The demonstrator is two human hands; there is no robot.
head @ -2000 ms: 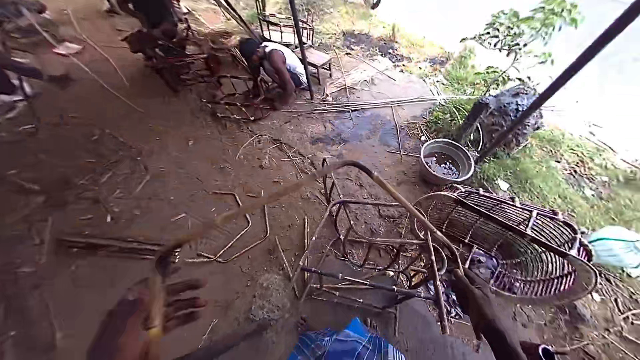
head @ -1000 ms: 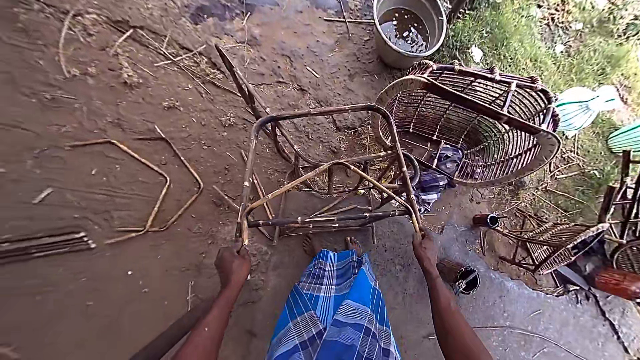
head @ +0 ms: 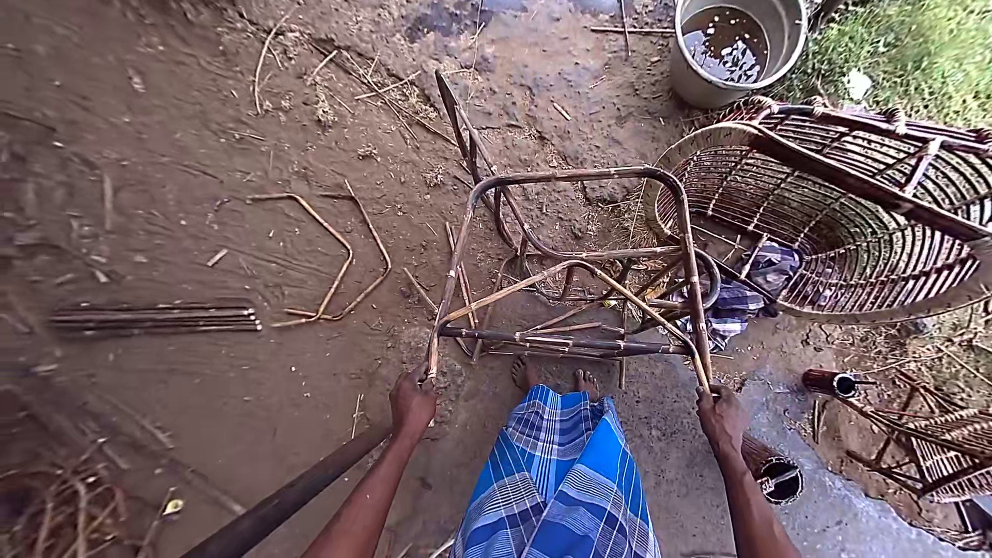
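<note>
A bent cane frame (head: 581, 175), rounded at its far corners, is held out in front of my body by its two near ends. My left hand (head: 412, 399) is closed around the left end, and my right hand (head: 721, 415) grips the right end. A dark crossbar (head: 573, 341) joins the frame's two sides, with a thinner bent cane arching above it. Beyond and beneath it, partly hidden by the held frame, a second cane frame (head: 473, 143) stands on the ground near my bare feet.
Right: a large woven cane basket seat (head: 852, 310), checked cloth (head: 732, 306), a bucket of murky water (head: 701, 89) and a smaller woven piece (head: 942, 449). Left: bent canes (head: 341, 240) and a stick bundle (head: 155, 316). A dark pole (head: 294, 496) slants beside my left arm.
Two seconds ago the frame was raised and tilted, with my left hand's fingers spread; now both hands hold its ends. The view has turned strongly downward.
</note>
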